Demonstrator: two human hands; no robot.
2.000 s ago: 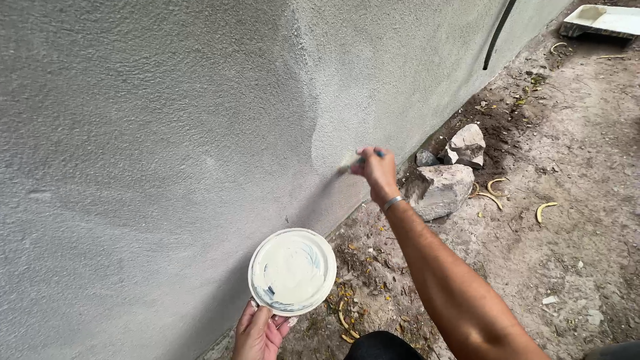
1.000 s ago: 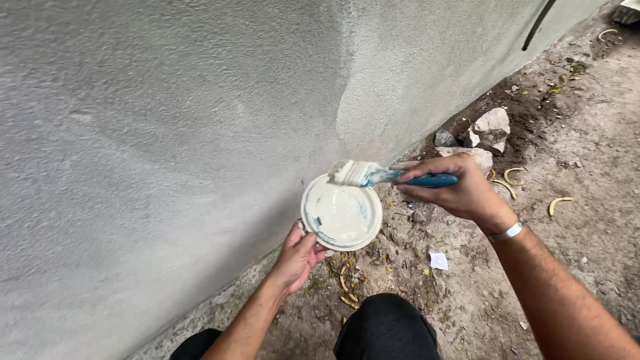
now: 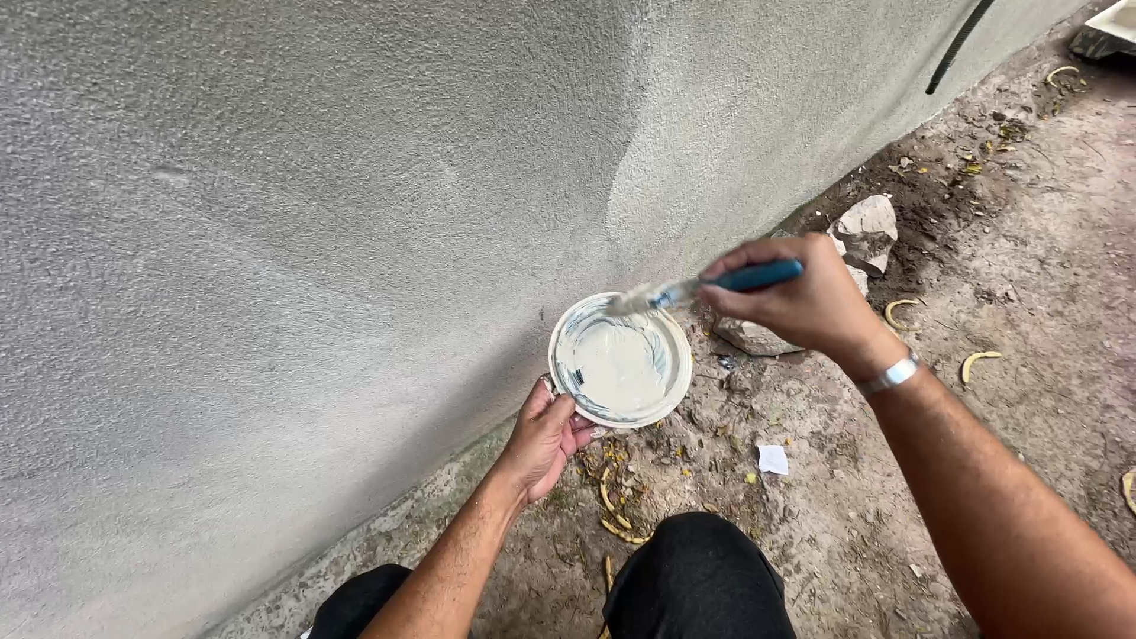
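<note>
My left hand [image 3: 550,439] grips the lower left rim of a round, shallow plastic lid [image 3: 619,359] that holds cream-white paint with bluish streaks. In my right hand [image 3: 799,297] is a paintbrush [image 3: 754,275] with a blue handle; its paint-coated bristles are over the lid's upper edge, slightly blurred. Whether they touch the lid I cannot tell. Beside the lid stands a rough plastered wall [image 3: 355,222], grey on the left, with a lighter patch [image 3: 701,151] that has a curved edge.
Broken stones [image 3: 865,231] lie at the wall's foot, one partly behind my right hand. A black corrugated tube [image 3: 960,44] sticks out at the upper right. A white paper scrap [image 3: 773,460], curled yellow pods [image 3: 976,364] and leaves lie on the dirt. My knees [image 3: 701,577] are below.
My right hand has come back from the wall with the brush to the lid. Since one second ago, the bristles have shifted from the lid's upper left toward its upper middle.
</note>
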